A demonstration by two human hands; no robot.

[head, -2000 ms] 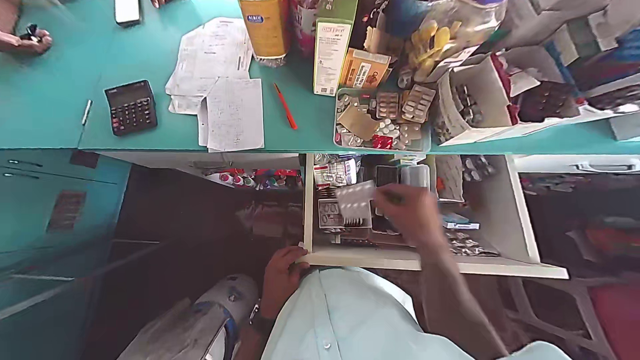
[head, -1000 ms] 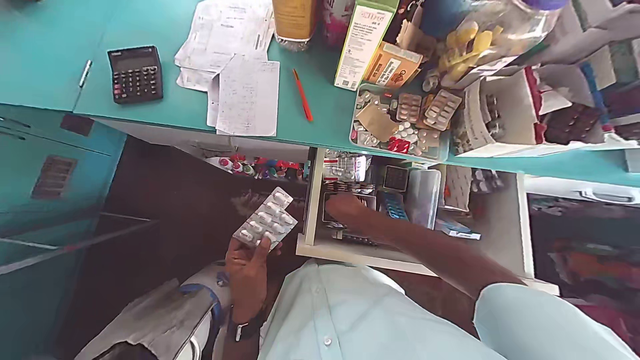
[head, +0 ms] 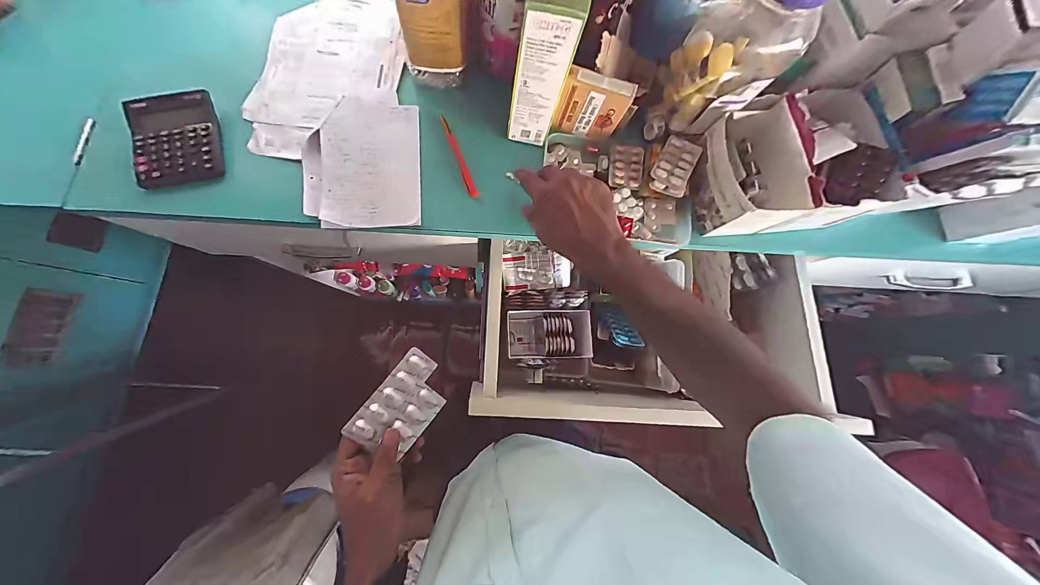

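My left hand holds a silver blister pack of tablets between thumb and fingers, low in front of the drawer and left of it. My right hand reaches over the counter, beside the plastic tray of blister strips. At its fingertips is a small whitish piece, too small to identify; whether the fingers grip it is unclear. Under my right forearm the drawer stands pulled out, holding a small box of upright blister strips and a blue blister strip.
On the teal counter lie a red pen, papers, a calculator and another pen. A green-and-white carton, an orange carton, a clear jar and an open box of medicines stand farther back.
The blister pack was in my right hand over the drawer, then in my left hand. My right hand has moved from inside the drawer up to the counter by the tray.
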